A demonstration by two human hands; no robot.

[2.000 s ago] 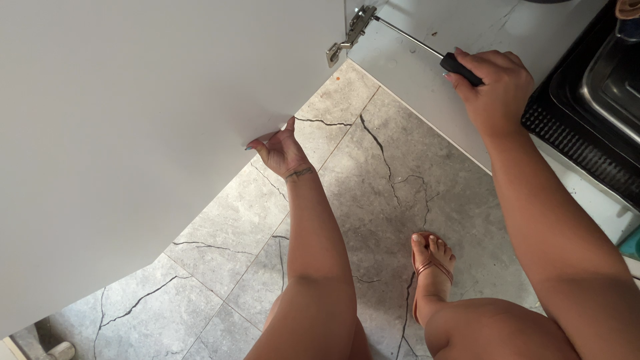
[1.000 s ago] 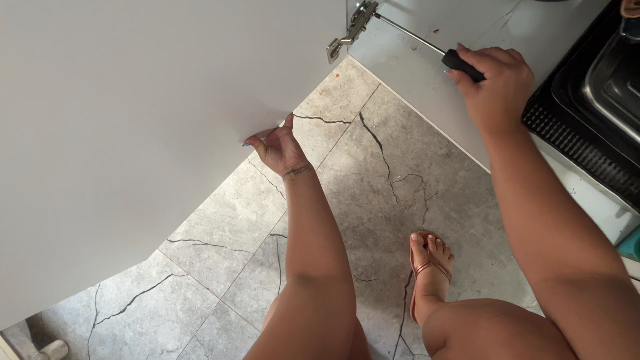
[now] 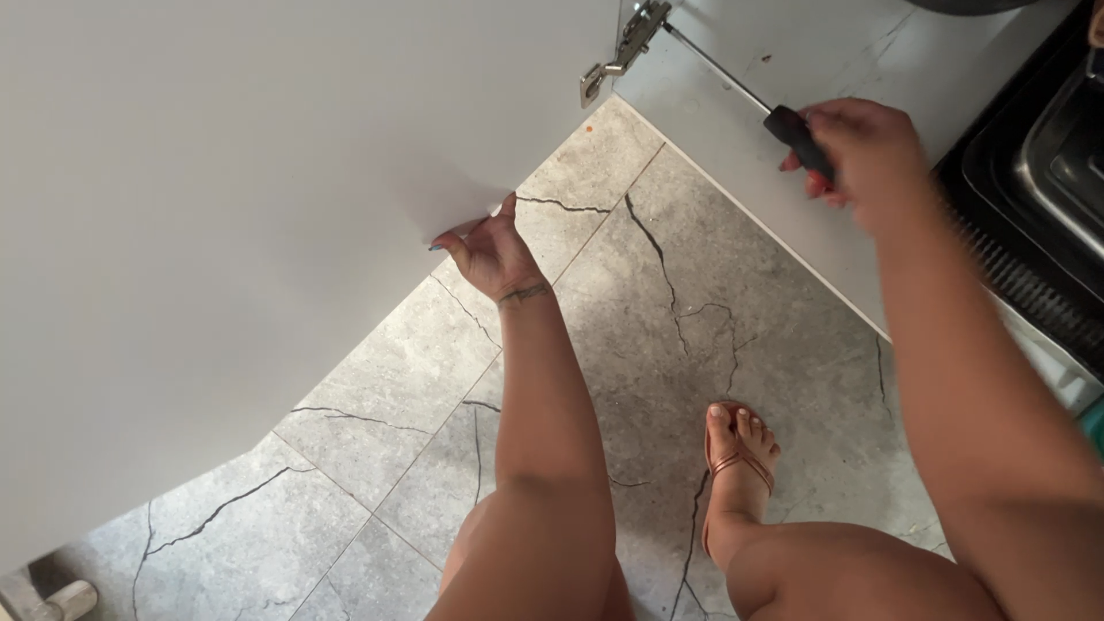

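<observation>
My right hand [image 3: 862,159] grips the black handle of a screwdriver [image 3: 798,142], whose metal shaft runs up and left to a metal cabinet hinge [image 3: 638,39]. The tip meets the hinge near the top of the view. The hinge sits at the corner between a large white door panel [image 3: 216,216] and the pale inner cabinet surface [image 3: 733,95]. My left hand [image 3: 496,250] holds the lower edge of the door panel, thumb on the near face; its other fingers are partly hidden behind the panel.
A black dish rack or tray with a metal pan [image 3: 1056,164] lies at the right. Grey floor tiles [image 3: 379,371] with dark crack-like veins spread below. My sandalled foot [image 3: 742,466] rests on them. A round dark object [image 3: 970,4] shows at the top right, a pale wooden piece [image 3: 69,599] at the bottom left.
My right hand has shifted its hold on the screwdriver handle, its fingers now lower around it. My left hand stays at the panel edge.
</observation>
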